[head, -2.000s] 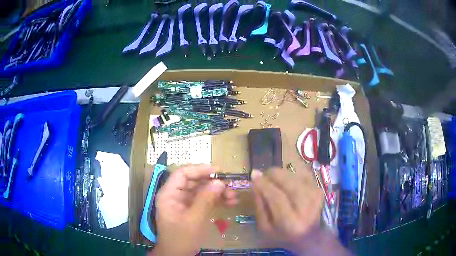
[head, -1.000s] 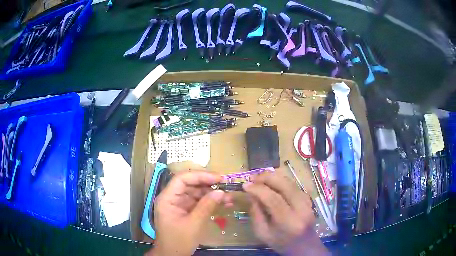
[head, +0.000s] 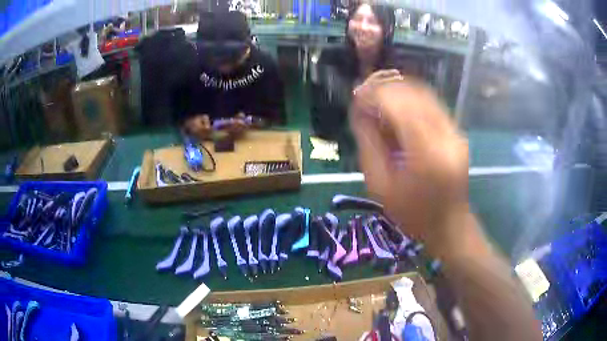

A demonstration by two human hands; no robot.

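My right hand [head: 416, 146] is raised high in the right half of the view, blurred, with its forearm coming from the lower right. Its fingers look curled; a small purplish spot shows near them, and I cannot tell whether it holds anything. My left hand is not in view. The near cardboard tray [head: 333, 291] is cut off by the bottom edge. Green circuit boards with black ends [head: 249, 318] are piled at its left. Part of a blue tool [head: 417, 328] lies on white material at its right.
Purple, pink and teal curved handles [head: 253, 243] lie in a row beyond the tray. Blue bins [head: 53, 223] stand left, others right. A white strip [head: 194, 300] lies at the tray's corner. Opposite, one person [head: 229, 86] works over another cardboard tray [head: 219, 193]; a second person [head: 333, 86] is beside.
The view has tilted up to the far side of the bench. My right hand has left the pink shell and risen. My left hand and the shell have gone out of view.
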